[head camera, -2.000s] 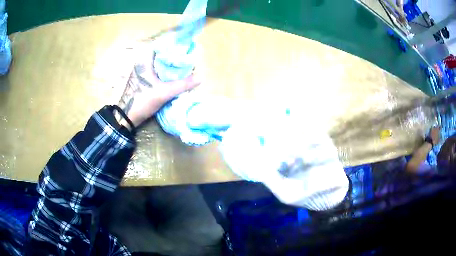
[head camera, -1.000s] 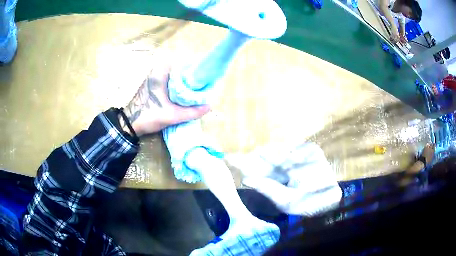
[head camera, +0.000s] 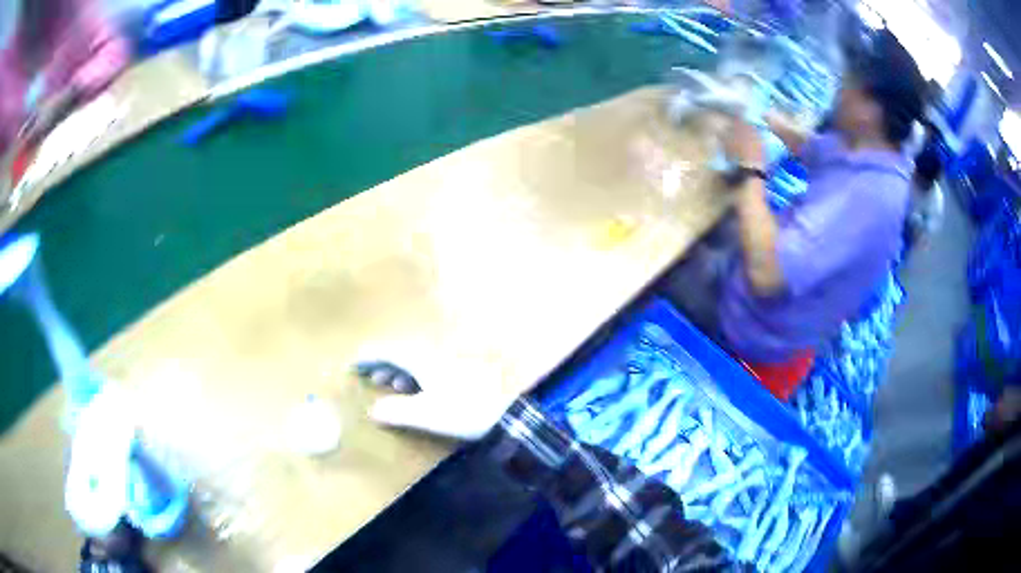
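The view is blurred and overexposed. Pale-blue leg assemblies stand at the lower left of the table: one leg (head camera: 56, 341) rises with its foot at the left edge, beside a bright white sole (head camera: 99, 481). A small dark patch below them may be my left sleeve; my left hand is not visible. My right hand (head camera: 431, 412), in a white glove, is low over the table's near edge, right of the legs. Its fingers are too blurred to tell whether they hold anything. A small round white thing (head camera: 314, 425), perhaps a glue bottle, is just left of it.
A person in purple (head camera: 823, 241) works at the table's far right end. A blue tote (head camera: 728, 375) full of pale-blue parts stands below the near edge. A yellow object (head camera: 616, 232) lies on the table. Blue parts (head camera: 252, 106) lie on the green belt (head camera: 336, 168).
The view has swung right, bringing the tote and neighbouring worker into sight. The legs now stand at the far left, and my left hand has gone out of sight.
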